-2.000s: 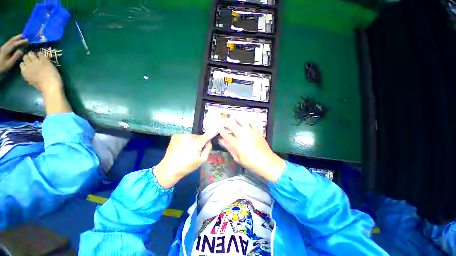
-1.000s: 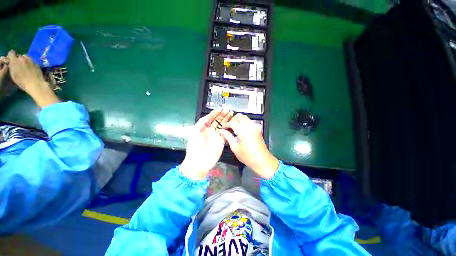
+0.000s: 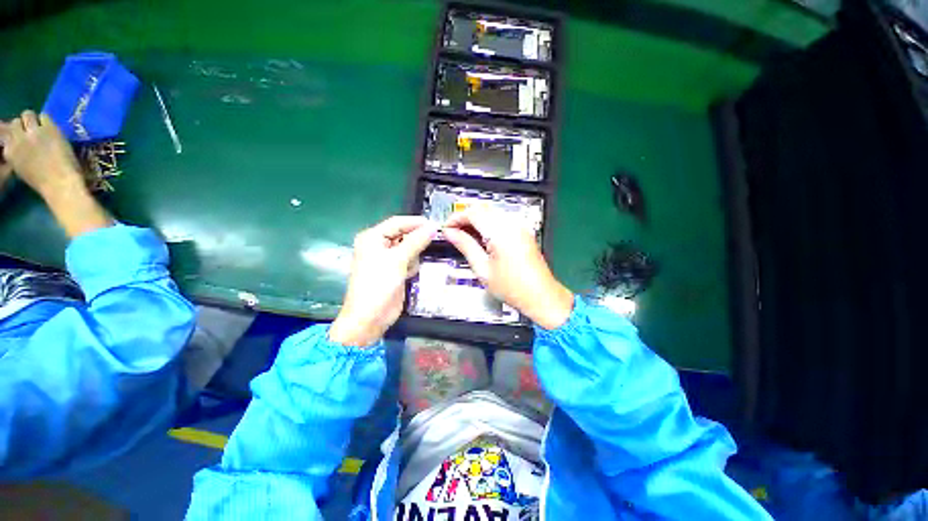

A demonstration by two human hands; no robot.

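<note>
My left hand [image 3: 382, 273] and my right hand [image 3: 506, 263] meet at their fingertips over the second-nearest phone unit [image 3: 529, 216]. Thumbs and forefingers are pinched together; anything between them is too small to make out. The nearest phone unit [image 3: 458, 295] lies silver side up in its pocket, just below my fingers. The long black foam tray [image 3: 419, 175] runs away from me with a unit in each of its several pockets. Orange flex cable shows on some units. Two loose piles of small black parts, a far one [image 3: 627, 193] and a near one [image 3: 625, 268], lie right of the tray.
At left, a neighbour's hand [image 3: 43, 158] is beside a blue bin [image 3: 94, 99] and a pile of pale thin parts [image 3: 103, 166]. A thin silver tool [image 3: 166, 119] lies nearby. A tall black stack [image 3: 824, 234] stands at the right.
My hands came up off the nearest unit, met palm-up around a small dark part, and are now pinched over the second-nearest unit. The nearest unit is now largely uncovered. The view has shifted slightly.
</note>
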